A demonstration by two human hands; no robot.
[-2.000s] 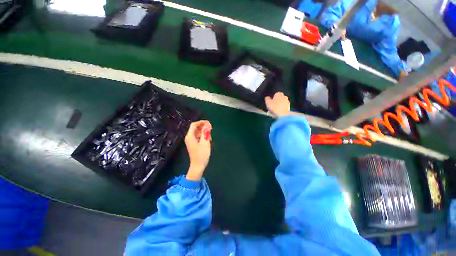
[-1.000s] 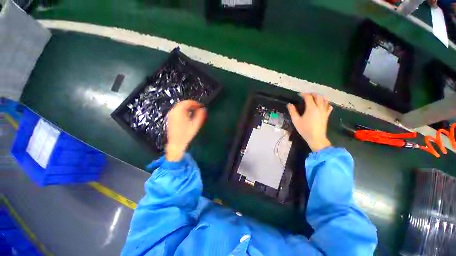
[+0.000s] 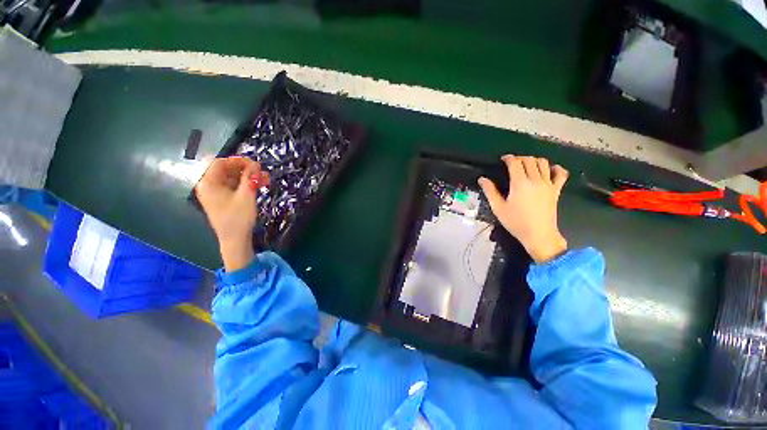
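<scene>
An open tablet unit point(image 3: 447, 267) with a silver-white rectangle and a green patch lies in a black tray point(image 3: 394, 252) in front of me. My right hand point(image 3: 530, 201) rests on the tray's upper right corner, thumb over the inner edge, fingers spread. A black parts bin point(image 3: 298, 159), heaped with shiny strips, stands to the left, turned at an angle. My left hand point(image 3: 229, 200) is over the bin's left edge, fingers curled, with red at the fingertips. Whether it pinches a small part cannot be told.
An air gun with an orange-red handle point(image 3: 669, 200) lies at right, beside clear blister trays point(image 3: 742, 336). A small black piece point(image 3: 193, 144) lies left of the bin. Another trayed tablet point(image 3: 646, 69) sits beyond the white strip point(image 3: 404, 104). A blue bin point(image 3: 139, 273) stands below left.
A trayed tablet has come from the line onto the mat under my right hand. My left hand has moved left across the bin. The view has shifted too.
</scene>
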